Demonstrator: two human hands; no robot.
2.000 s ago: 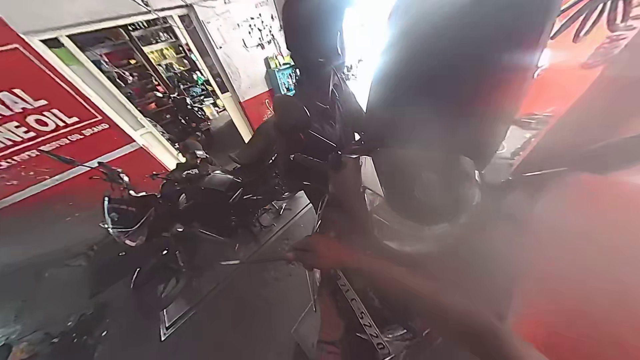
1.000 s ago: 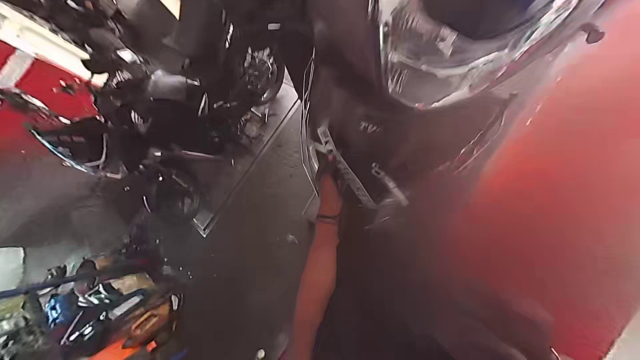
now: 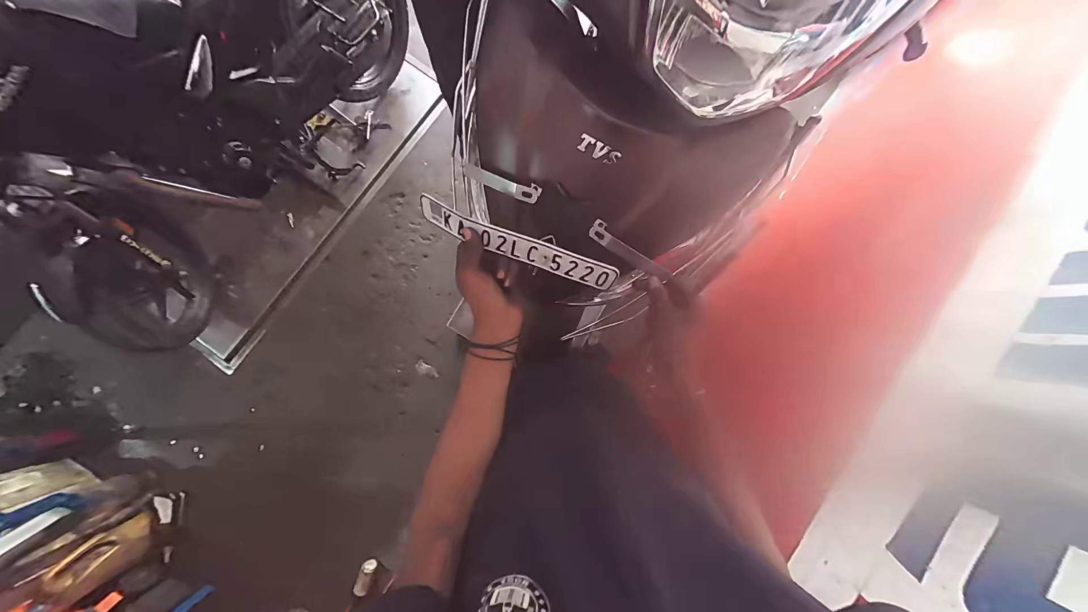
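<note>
The dark front panel of a TVS scooter [image 3: 552, 119] fills the upper middle of the view, below its clear headlight [image 3: 722, 59]. My left hand [image 3: 484, 276] grips the left part of a white number plate [image 3: 544, 253], its thumb over the front face. The plate tilts down to the right and bears writing. Just above it, a slotted metal strip [image 3: 506, 184] sticks out on the left and another slotted metal strip [image 3: 629, 251] on the right. My right hand [image 3: 671, 297] is dark and blurred at the outer end of the right strip; its fingers are not clear.
A parked motorcycle [image 3: 170, 102] stands at the upper left, beside a metal-edged floor plate [image 3: 225, 361]. Tools and parts [image 3: 85, 535] lie in a blurred pile at the lower left, with a small cylindrical object [image 3: 365, 578] nearby. A red surface [image 3: 790, 323] borders the scooter on the right.
The view has swung down toward the scooter's front. My left hand was at the plate one second ago too. My right hand now shows by the right strip, where no hand was clearly visible one second ago.
</note>
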